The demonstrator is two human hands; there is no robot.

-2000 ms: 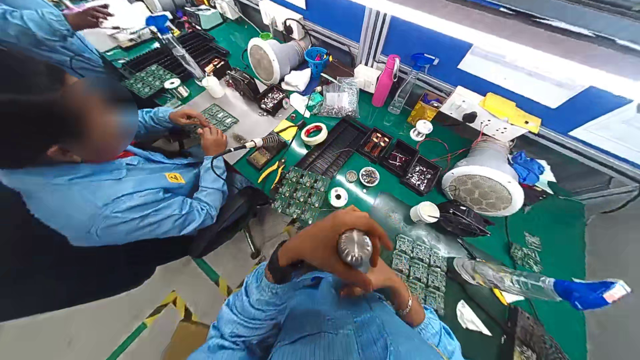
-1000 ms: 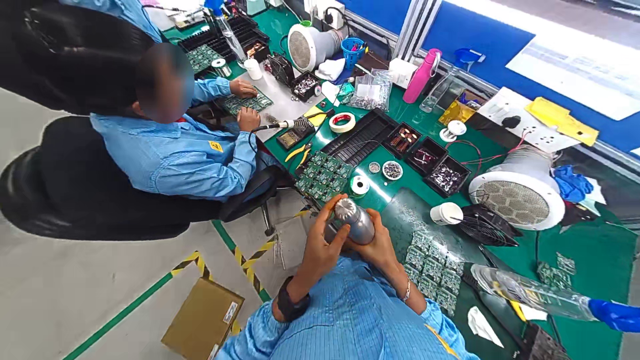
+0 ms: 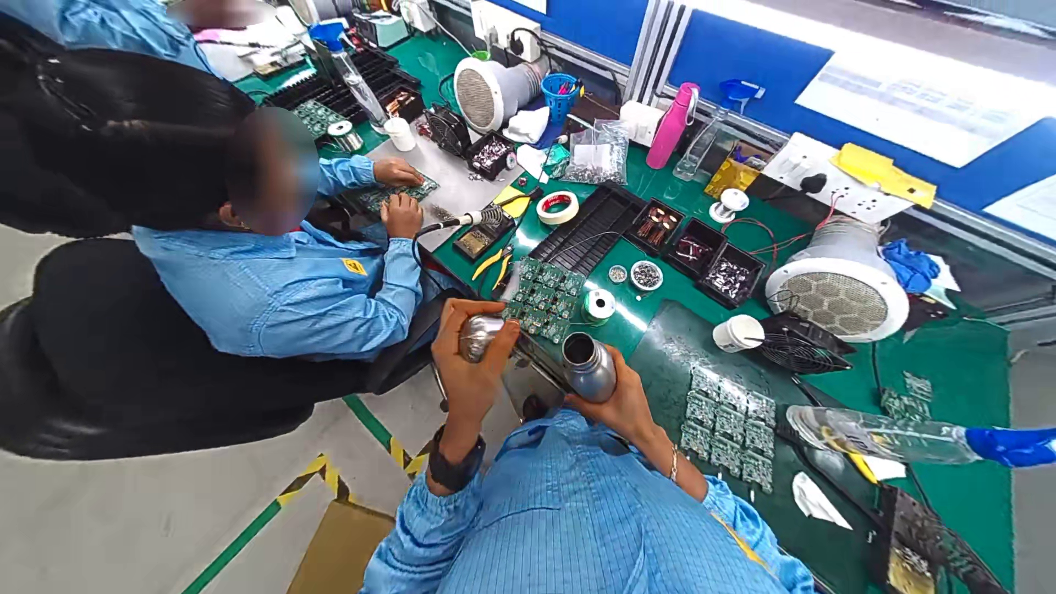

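Observation:
My left hand (image 3: 466,363) is closed around a silver metal bottle cap (image 3: 480,337), held off to the left of the bottle. In my right hand (image 3: 620,396) is a grey metal bottle (image 3: 589,368), its dark mouth uncovered and facing up. Cap and bottle are apart, both held above the table's front edge. Just beyond them lies a panel of green circuit boards (image 3: 544,299), with a solder wire spool (image 3: 599,304) beside it. More circuit boards (image 3: 729,429) rest on the dark mat to the right of my right hand.
A co-worker (image 3: 280,280) sits at the left, hands on a circuit board. Yellow-handled pliers (image 3: 492,264), a tape roll (image 3: 558,208), black parts boxes (image 3: 728,275), a white cup (image 3: 738,332) and a fume extractor hood (image 3: 837,289) stand on the table. A clear plastic bottle (image 3: 883,433) lies at the right.
One second ago both hands were together on the closed bottle. The cap is now off, and my left hand has moved left with it, while my right hand holds the bottle.

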